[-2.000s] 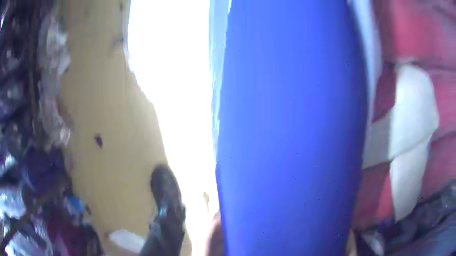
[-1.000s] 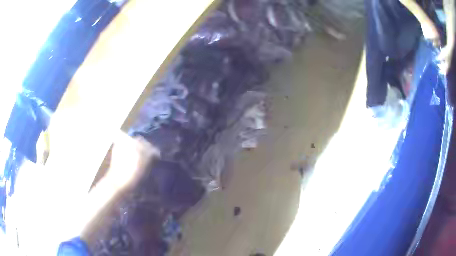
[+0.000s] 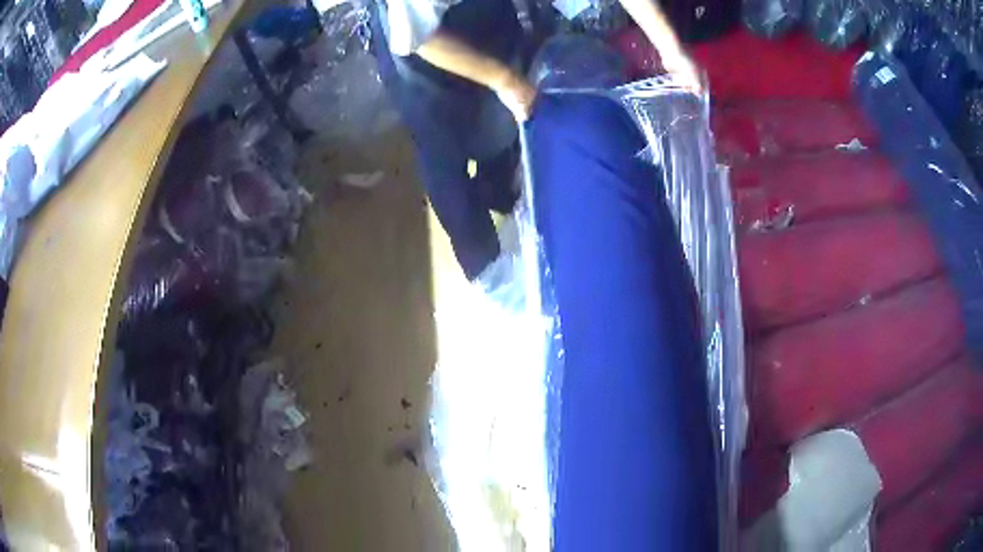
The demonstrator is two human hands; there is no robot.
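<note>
A long blue fabric roll runs from the bottom edge up towards the top centre. Its matt surface is bare on top. Clear plastic wrap lies opened along its right side, with more glossy film along its left side. At the far end a co-worker's two hands hold the wrap, one on each side of the roll. Neither my left hand nor my right hand is in the picture.
Red fabric rolls lie stacked to the right, with a pale sheet on them. Wrapped dark rolls are piled left of the tan floor aisle. A brown table curves along the left edge. The co-worker's legs stand beside the roll's far end.
The view has swung back to face along the blue roll. The blurred arm with a blue cuff, seen near the table a second ago, has left the picture. The roll's top now shows bare.
</note>
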